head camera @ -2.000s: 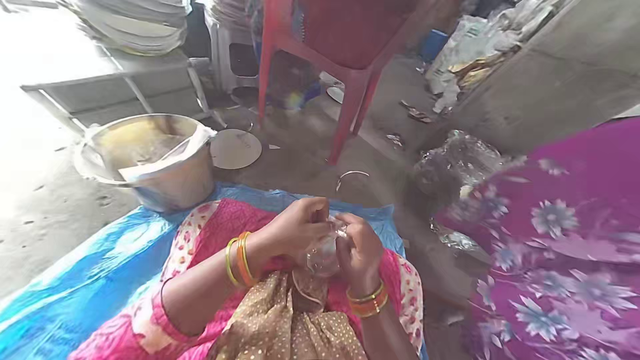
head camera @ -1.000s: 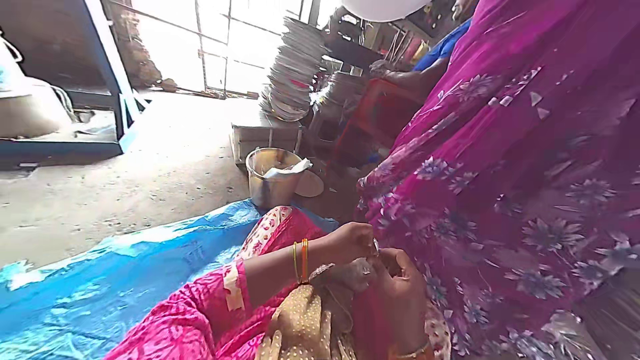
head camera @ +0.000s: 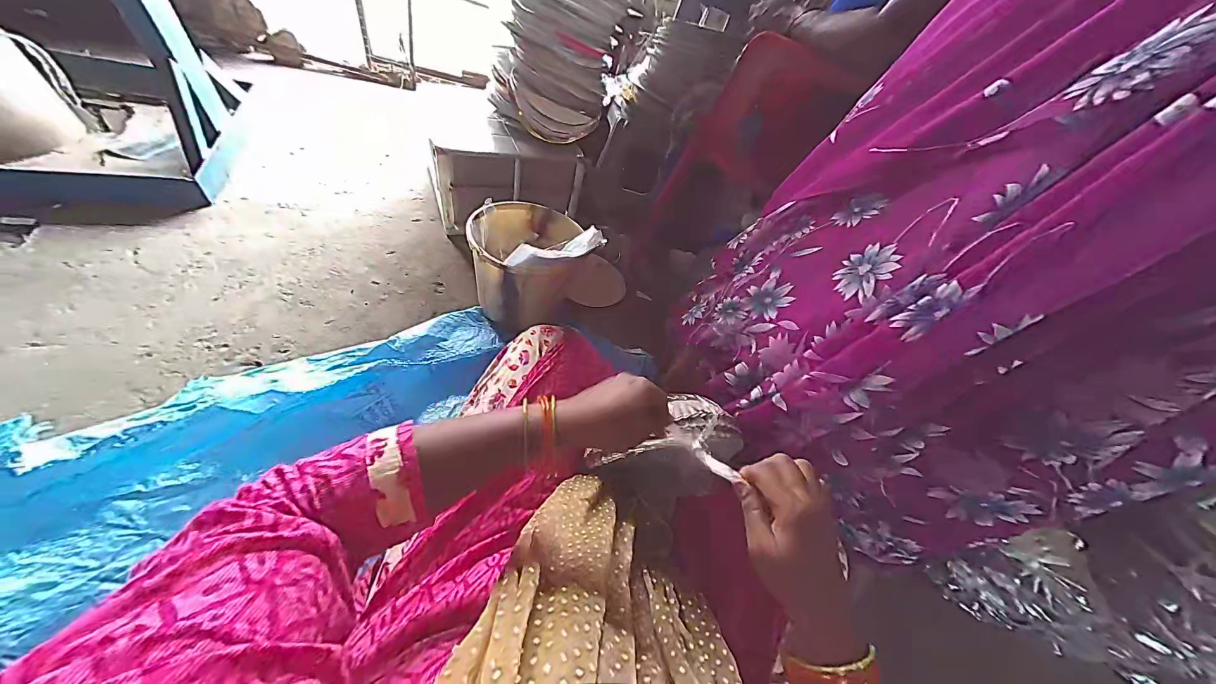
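Observation:
My left hand (head camera: pixel 622 413), with bangles at the wrist, is closed at the near side of a clear plastic bag (head camera: pixel 689 451) over my lap. Between thumb and fingers, my right hand (head camera: pixel 784 503) pinches a whitish twisted end of the plastic, which stretches from the bag toward it. A pale, ridged round thing (head camera: pixel 703 418) shows just beyond the bag; what it is I cannot tell. Beneath both hands lies a tan dotted cloth (head camera: pixel 589 579) on my lap. The fingertips of my left hand are hidden.
A blue plastic sheet (head camera: pixel 285 427) spreads at the left. Beyond my knee stands a bucket (head camera: pixel 522 285) with white material over its rim. Stacks of round plates (head camera: pixel 551 71) and a red chair (head camera: pixel 750 123) are farther back. A person in a purple floral garment (head camera: pixel 950 313) is close on the right.
My hands have moved apart; they were close together on the plastic before, and a twisted white strand now spans between them. The view has swung left since the earliest frame.

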